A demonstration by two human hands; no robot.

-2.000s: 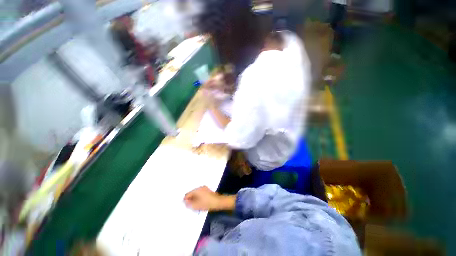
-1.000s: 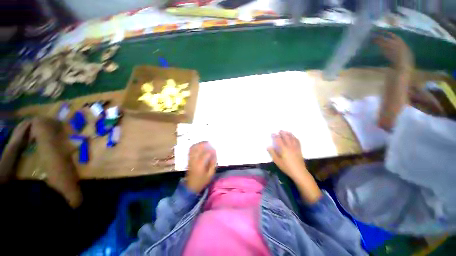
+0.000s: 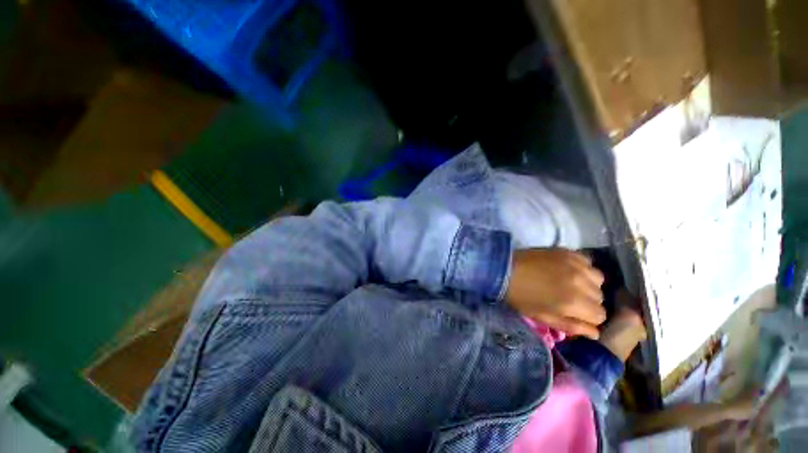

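Observation:
The picture is tilted, with the bench running down its right side. The white work sheet (image 3: pixel 700 239) lies on it, with small dark spots and thin dark lines. My left hand (image 3: pixel 560 290) is bare, in a denim cuff, with its fingers curled, close to my body and off the sheet. Its palm is hidden. My right hand (image 3: pixel 625 331) is partly hidden behind it, by the bench's edge. I cannot tell if either hand holds anything.
A blue plastic stool or crate (image 3: pixel 288 53) stands at the upper left. Brown cardboard (image 3: pixel 146 358) is on the green floor at the lower left, near a yellow floor line (image 3: pixel 189 208). Brown cardboard (image 3: pixel 647 53) covers the bench beyond the sheet. Another arm reaches in at the lower right.
The view has swung sharply from the bench towards the floor and my denim sleeve. Both hands have left the white sheet and are now close together by my body.

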